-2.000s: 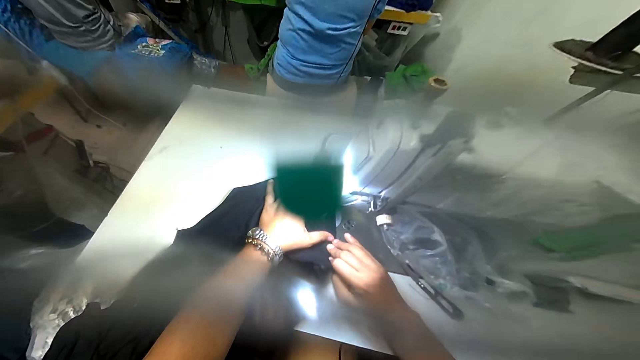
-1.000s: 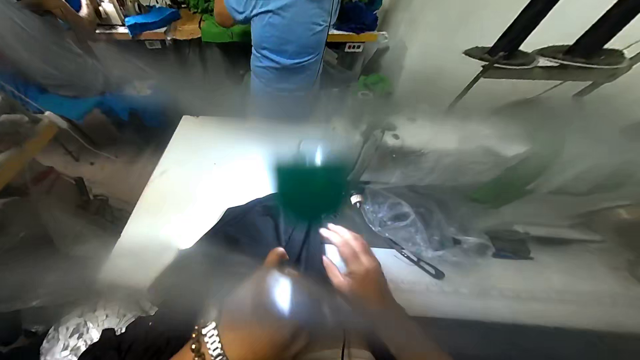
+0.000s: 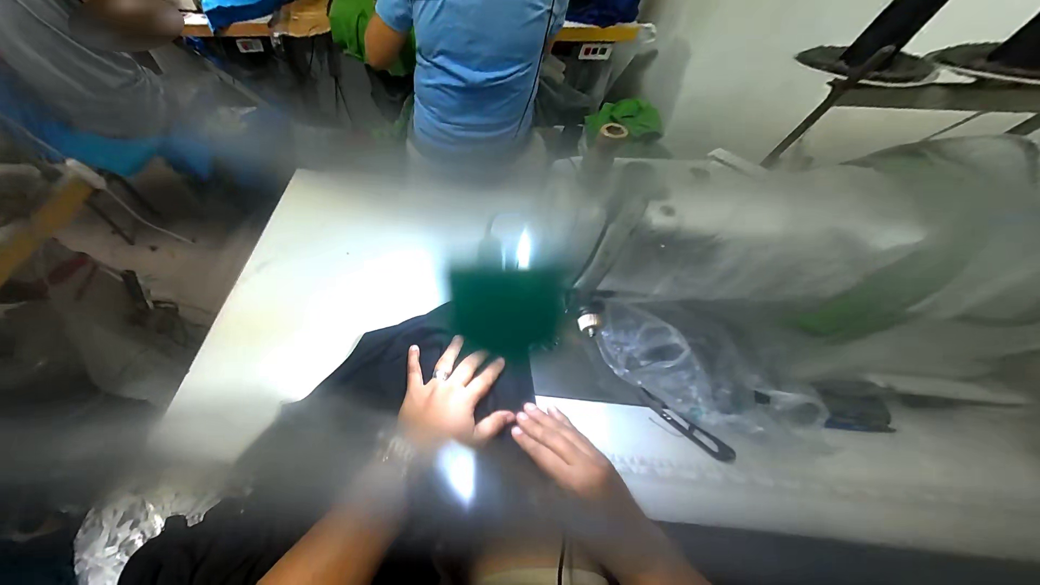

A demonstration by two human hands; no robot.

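Black fabric (image 3: 386, 357) lies across the white work table (image 3: 301, 268) and hangs down over its near left side. My left hand (image 3: 455, 390), a ring on one finger, rests flat on the cloth with its fingers spread. Beside it my right hand (image 3: 565, 447) lies palm down at the cloth's right edge, fingertips close to my left thumb. A green blurred patch (image 3: 508, 309) covers the area just beyond my fingers, where a bright light (image 3: 524, 248) shines. What lies beneath the patch is hidden. Much of the view is hazy.
Right of my hands are thread snips (image 3: 691, 431) and a clear plastic bag (image 3: 658, 349). A large machine body (image 3: 731, 236), apparently a sewing machine under a cover, stands at the right. A person in a blue shirt (image 3: 479, 73) is at a far table; another person in grey (image 3: 73, 73) is at upper left.
My left hand has moved forward onto the cloth and its fingers have spread. My right hand has lowered to lie beside it.
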